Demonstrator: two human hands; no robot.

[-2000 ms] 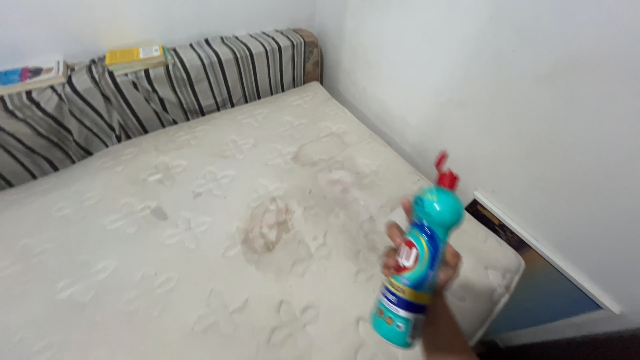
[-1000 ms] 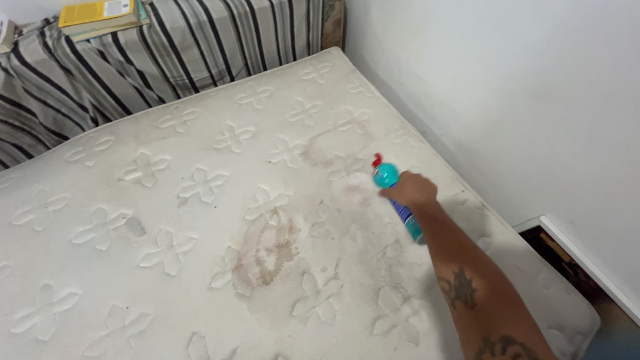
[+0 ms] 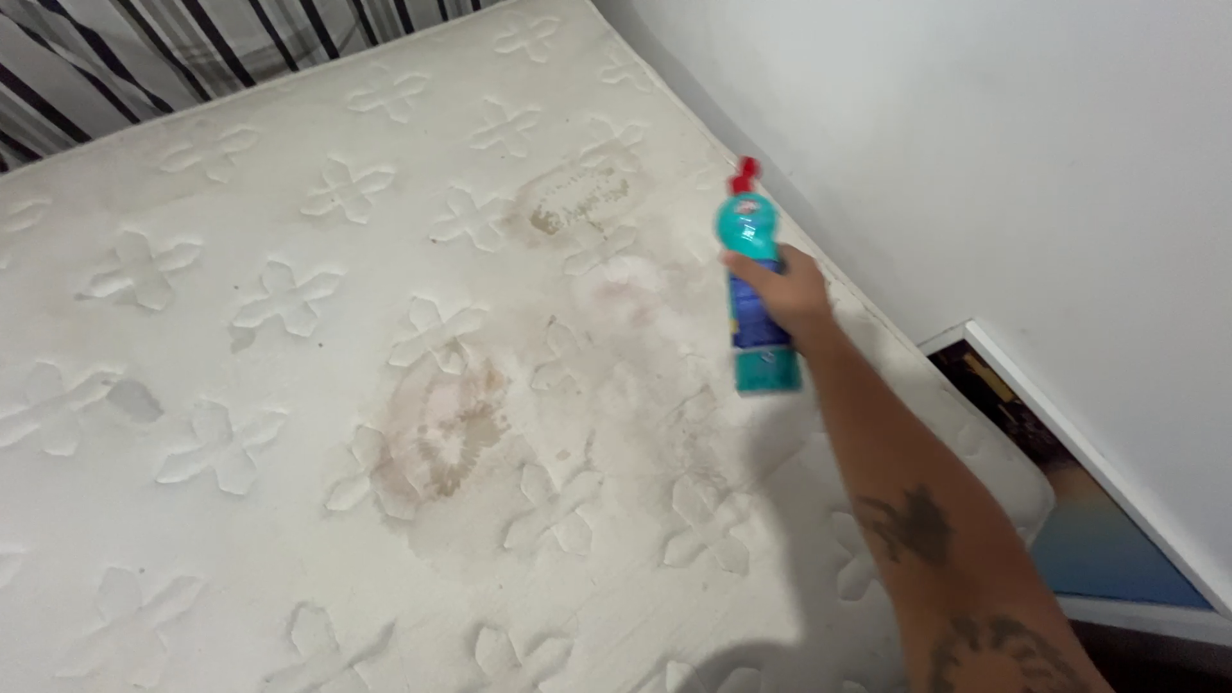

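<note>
My right hand (image 3: 797,294) is closed around a teal plastic squeeze bottle (image 3: 760,308) with a blue label. The bottle is roughly upright in the view, its red flip cap (image 3: 744,177) raised at the top, over the right part of a white quilted mattress (image 3: 289,385). Left of the bottle, a wet-looking brownish stain (image 3: 576,197) marks the fabric. A larger brownish stain (image 3: 443,433) lies nearer, left of centre, and a paler pinkish patch (image 3: 626,292) is between them. My left hand is out of view.
A white wall (image 3: 943,144) runs along the mattress's right side. Between them, at the right, leans a white-framed picture (image 3: 1088,481). Striped black, grey and white cloth (image 3: 221,48) hangs beyond the mattress's far edge.
The far stain shows a darker wet-looking area that was not there one second ago. My right hand, still holding the bottle, has shifted toward the wall side. The view has moved closer to the mattress.
</note>
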